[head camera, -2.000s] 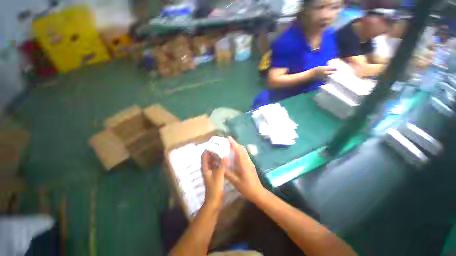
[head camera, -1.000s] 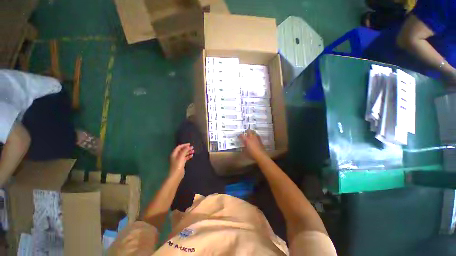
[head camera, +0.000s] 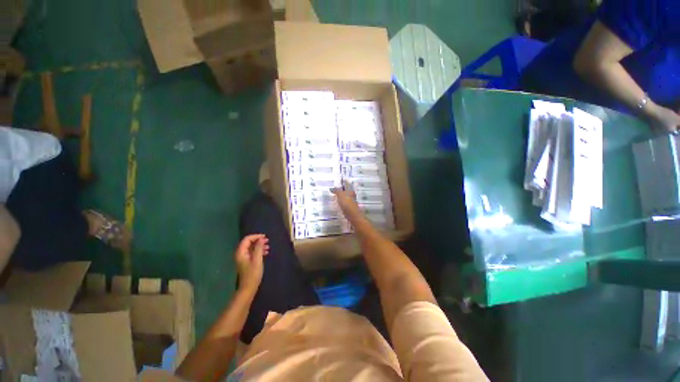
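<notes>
The brown shipping carton stands open in front of me with its far flap up. Two columns of white product boxes lie in it side by side. My right hand is over the boxes in the near half, around the seam between the columns, with fingertips at the boxes. Whether it grips one cannot be told. My left hand is to the left of the carton, above my dark trouser leg, empty with its fingers partly curled.
A green side table with a fanned pile of white pieces is on the right. A pale stool and an empty carton lie beyond. People sit at left and upper right. Another open carton is at lower left.
The view has shifted, so the carton appears further left. My right hand has moved from the near end of the carton further in along the boxes. My left hand stays beside the carton.
</notes>
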